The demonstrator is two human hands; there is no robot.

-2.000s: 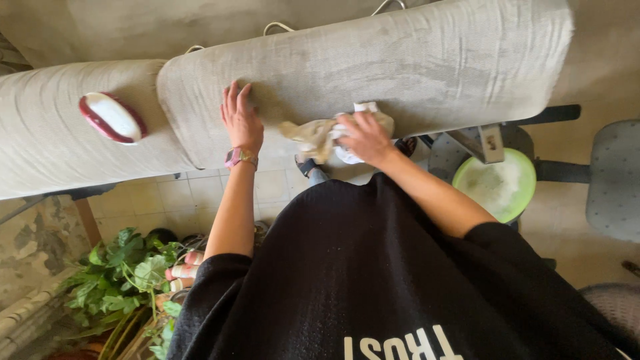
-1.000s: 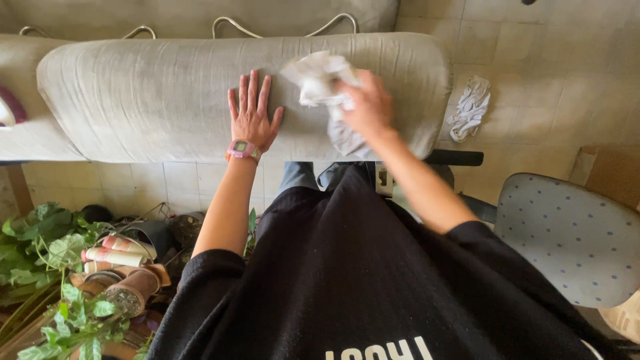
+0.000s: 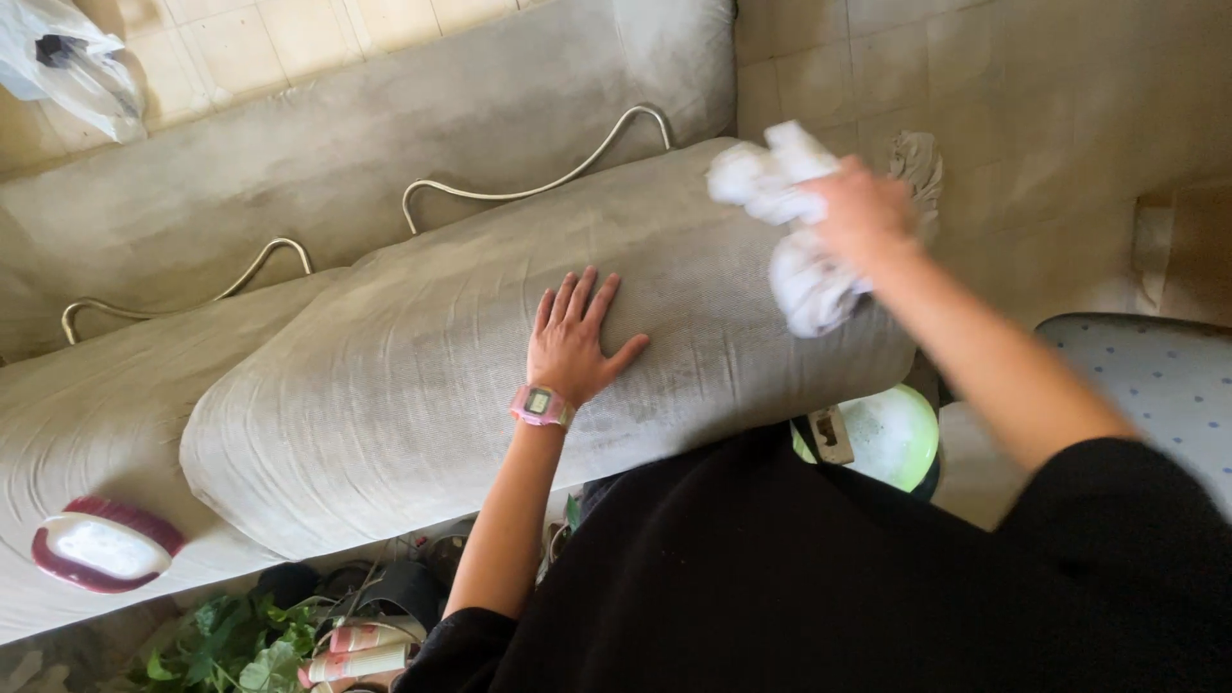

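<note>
A grey fabric sofa cushion [image 3: 462,356] runs across the view. My left hand [image 3: 577,337], with a pink watch at its wrist, lies flat on it with fingers spread and holds nothing. Near the cushion's right end, my right hand [image 3: 863,217] grips a bunched white cloth [image 3: 813,279]; hand and cloth are blurred. Whether the cloth touches the fabric cannot be told. A scrub brush with a white and dark red back [image 3: 106,547] rests on the neighbouring cushion at the left.
A green bowl with suds [image 3: 895,438] stands below the cushion's right end. Curved metal rods [image 3: 539,192] rise behind the cushions. Another crumpled cloth [image 3: 919,168] lies beyond the right end. Potted plants [image 3: 241,635] stand at lower left, a dotted seat [image 3: 1155,375] at right.
My right hand has moved with the cloth toward the cushion's right end. My left hand stays spread on the fabric. The view has turned and shifted.
</note>
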